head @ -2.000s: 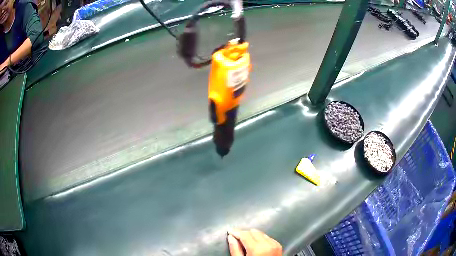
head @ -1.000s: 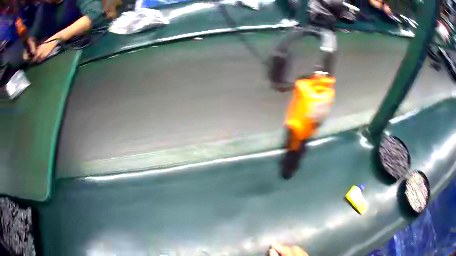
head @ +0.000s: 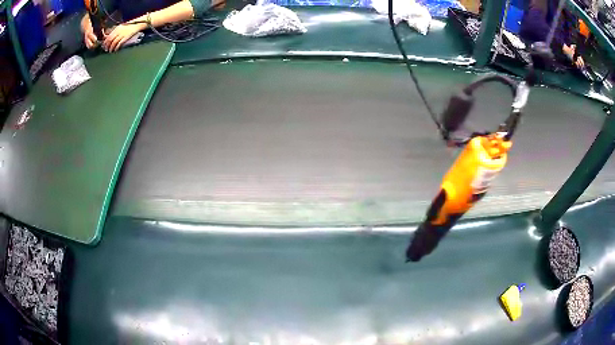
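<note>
Neither of my hands is in the picture. The orange and black electric screwdriver (head: 465,189) hangs from above, tilted with its black nose down to the left over the bench. The black tray (head: 62,296) of small silver-grey pieces sits at the left edge, partly cut off. Two round black dishes are at the right, one with darker contents (head: 564,256) and one with paler contents (head: 580,302). A small yellow bottle or marker (head: 512,302) with a blue tip lies left of the paler dish.
The conveyor belt (head: 290,135) runs behind the bench (head: 270,283). A green board (head: 81,141) lies across it at left, with a small clear packet (head: 70,74) on it. A green post (head: 580,172) stands at right. Across the belt are a person's hands (head: 121,34) and plastic bags (head: 264,20).
The view has swung left, so the board and tray show more and the blue crate has mostly left the picture. The hand at the bottom edge is gone. The hanging screwdriver has tilted more.
</note>
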